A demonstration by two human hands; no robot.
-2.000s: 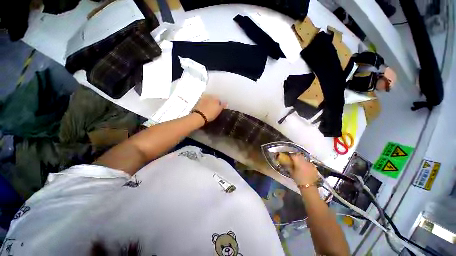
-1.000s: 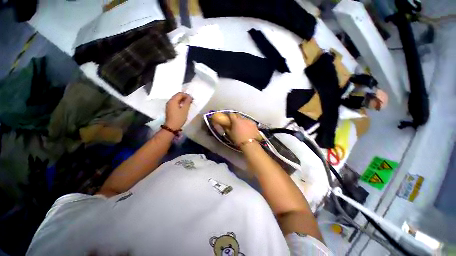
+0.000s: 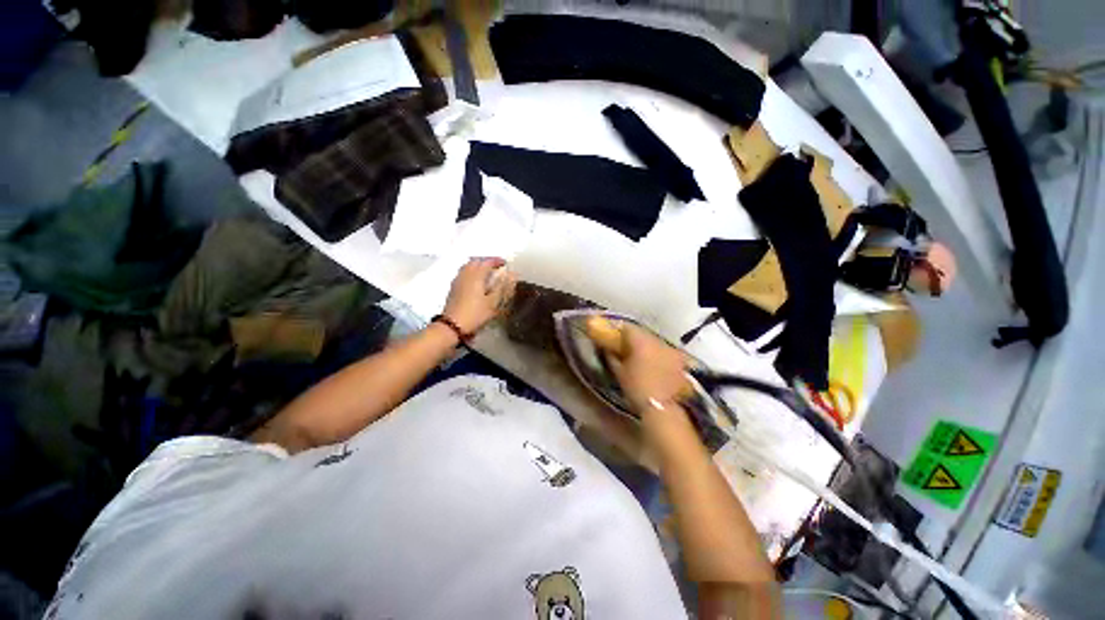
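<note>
A brown plaid cloth piece (image 3: 533, 317) lies on the white table's near edge, over a scorched press cloth. My right hand (image 3: 648, 369) is closed round the tan handle of the steam iron (image 3: 587, 363), whose silver plate rests on the plaid piece and hides part of it. My left hand (image 3: 480, 293) is at the left end of the plaid piece, fingers bent; whether it grips anything is unclear. White paper sheets (image 3: 499, 220) lie just beyond my left hand.
Black cut pieces (image 3: 564, 182) lie beyond the plaid piece, more (image 3: 794, 242) at right over brown card. Plaid pieces (image 3: 351, 170) are stacked at left. Red-orange scissors (image 3: 836, 402) lie at right. The iron's hose (image 3: 776, 394) trails right. Cloth heaps (image 3: 230, 291) are at left.
Since two seconds ago the iron went left along the plaid piece, then back a little right. My left hand lifted off the piece's left end, then came back beside it.
</note>
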